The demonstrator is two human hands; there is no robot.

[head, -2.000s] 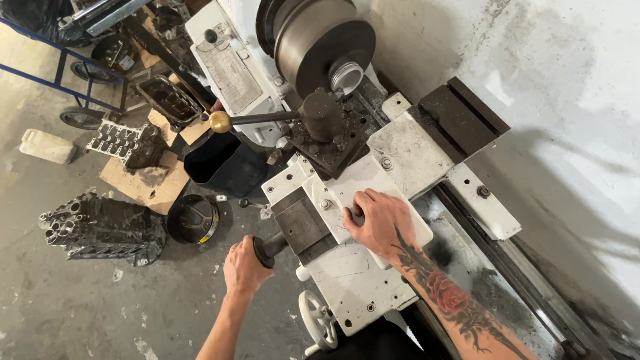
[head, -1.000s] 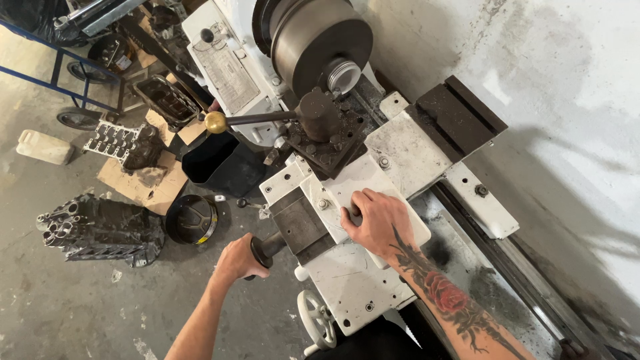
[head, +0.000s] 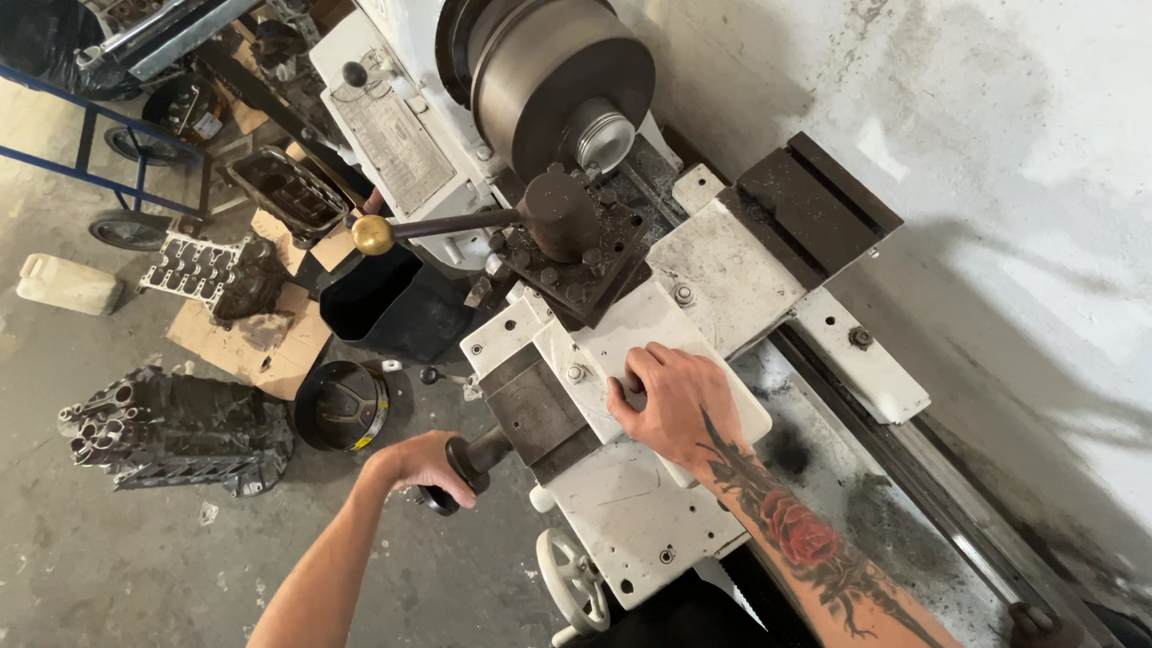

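Note:
A metal lathe fills the middle of the head view. My left hand (head: 425, 470) is closed around the black cross-slide handle (head: 468, 463) at the near left of the carriage. My right hand (head: 675, 405) rests curled on the white compound slide (head: 661, 333); whatever its fingers grip is hidden. Beyond it stands the dark tool post (head: 560, 216) with a lever ending in a brass ball (head: 373, 235). Past that, the large lathe chuck (head: 567, 85) carries a bright round metal workpiece (head: 605, 141), close to the tool post.
A white handwheel (head: 572, 580) sits below the carriage. On the floor at left lie an engine block (head: 180, 427), a cylinder head (head: 211, 270) on cardboard, a black bin (head: 391, 301) and a plastic jug (head: 67, 283). A wall (head: 1017, 180) runs along the right.
My left hand has shifted its hold on the cross-slide handle, from over its outer side to lower around it. My right hand has stayed in about the same place.

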